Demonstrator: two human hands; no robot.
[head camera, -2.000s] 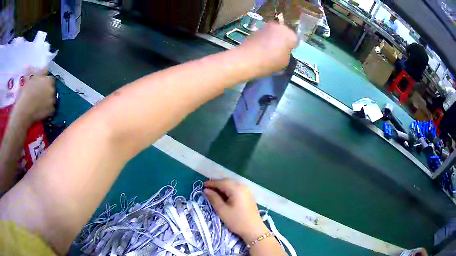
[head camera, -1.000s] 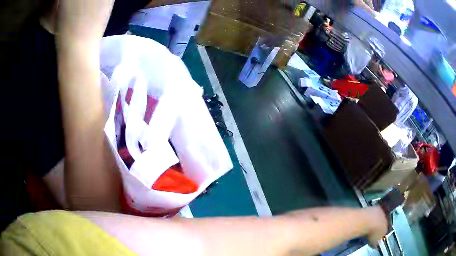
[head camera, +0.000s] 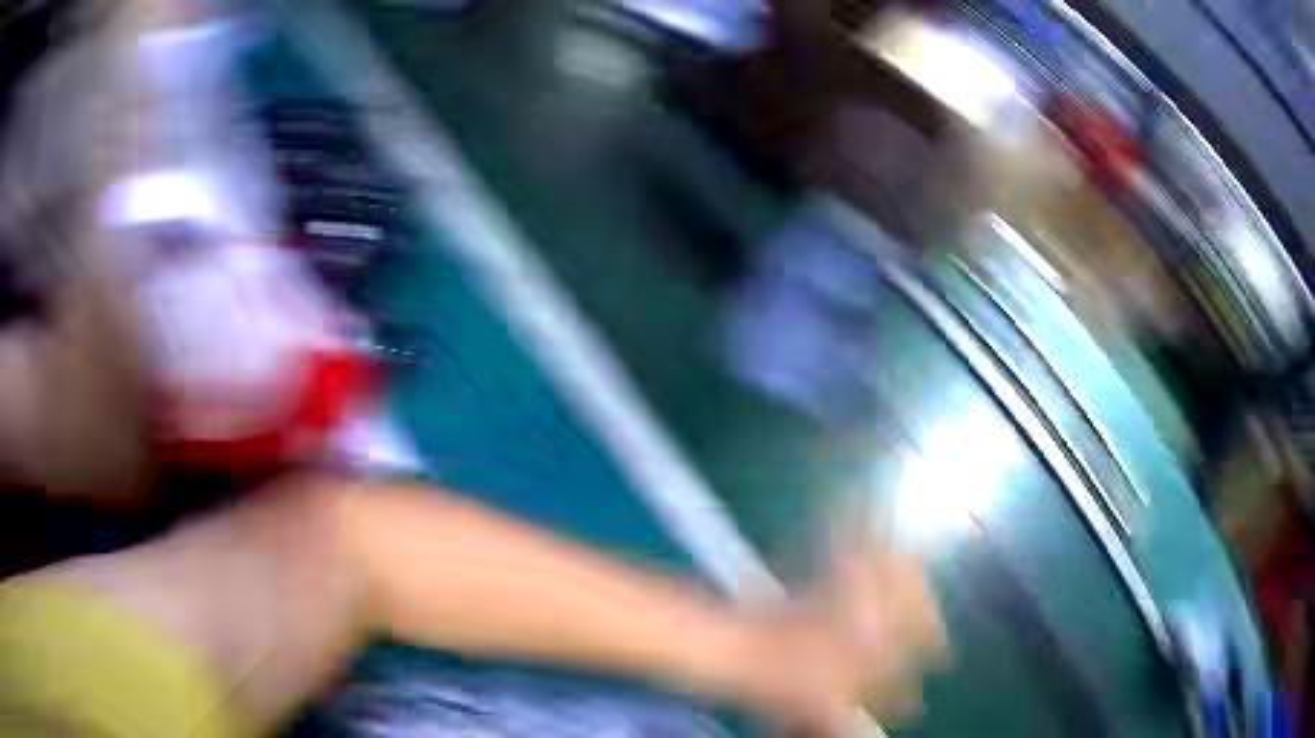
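Observation:
The whole view is blurred by motion. My left arm reaches in from the lower left, and my left hand (head camera: 851, 642) is over the whitish edge strip and the belt; whether it holds anything cannot be told. My right hand is out of the picture. A pale heap of wrist straps (head camera: 498, 709) shows at the bottom edge, partly behind my forearm. A pale lilac retail box (head camera: 800, 317) stands on the green belt, above my left hand in the picture.
A white and red plastic bag (head camera: 231, 339) is at the left, beside part of another person. Dark cables (head camera: 339, 180) lie near the whitish edge strip (head camera: 541, 325). Blurred brown shapes, perhaps cartons, are beyond the belt. A pale rectangular frame outline shows on the far bench.
The view has swung back from the left; the bag looks smaller and the strap heap shows again. My left hand has moved from the far bench to nearer the edge strip.

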